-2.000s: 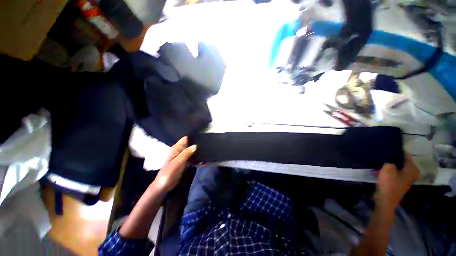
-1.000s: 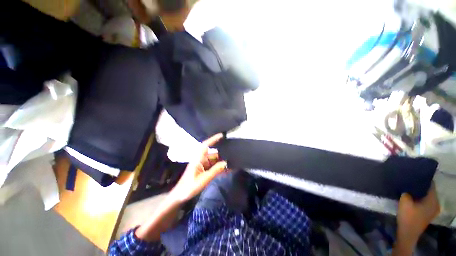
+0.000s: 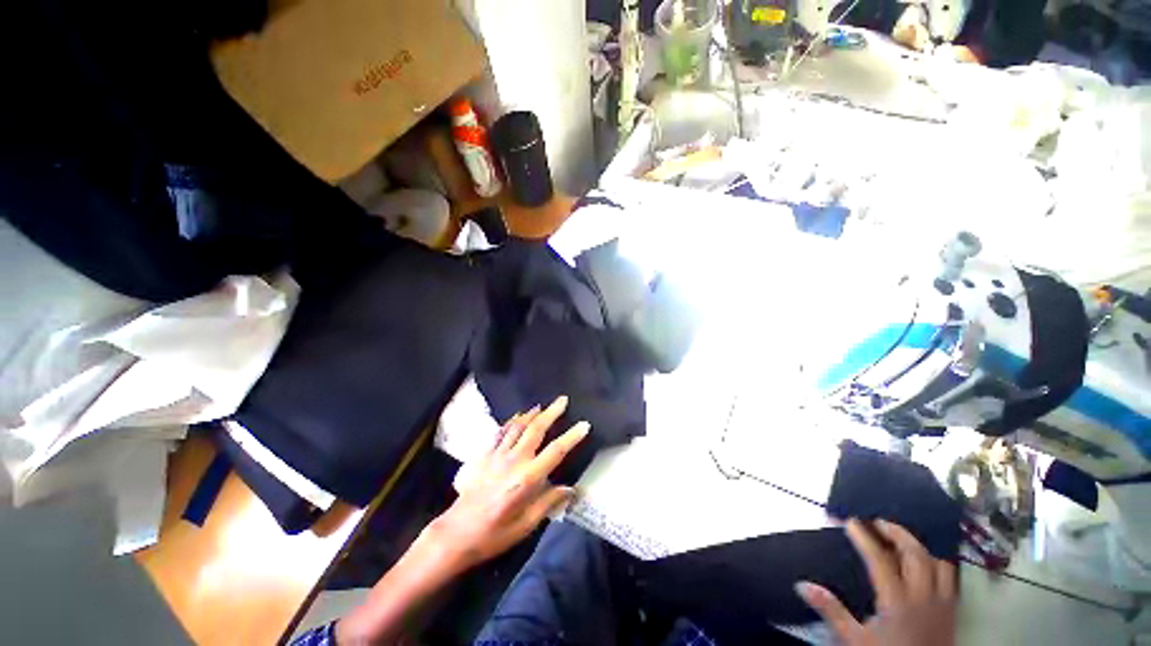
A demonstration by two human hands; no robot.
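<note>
A long dark cloth strip [image 3: 745, 574] lies along the front edge of the white machine table, with its wider end [image 3: 884, 490] at the right. My right hand [image 3: 890, 587] rests on the strip near that end, fingers spread; whether it grips the cloth cannot be told. My left hand [image 3: 511, 486] is open, fingers apart, just below a crumpled dark cloth heap [image 3: 562, 366] at the table's left. It holds nothing.
The sewing machine head [image 3: 959, 347] stands at the right. Red-handled snips [image 3: 982, 543] lie beside my right hand. Dark panels with a white edge [image 3: 366, 366] and pale pieces [image 3: 189, 360] lie at left. A cardboard box [image 3: 347, 76] and dark bottle [image 3: 521, 158] stand behind.
My left hand has let go of the strip's left end and opened beside the dark heap. The strip is no longer stretched between both hands. The view has shifted, showing more of the table's back.
</note>
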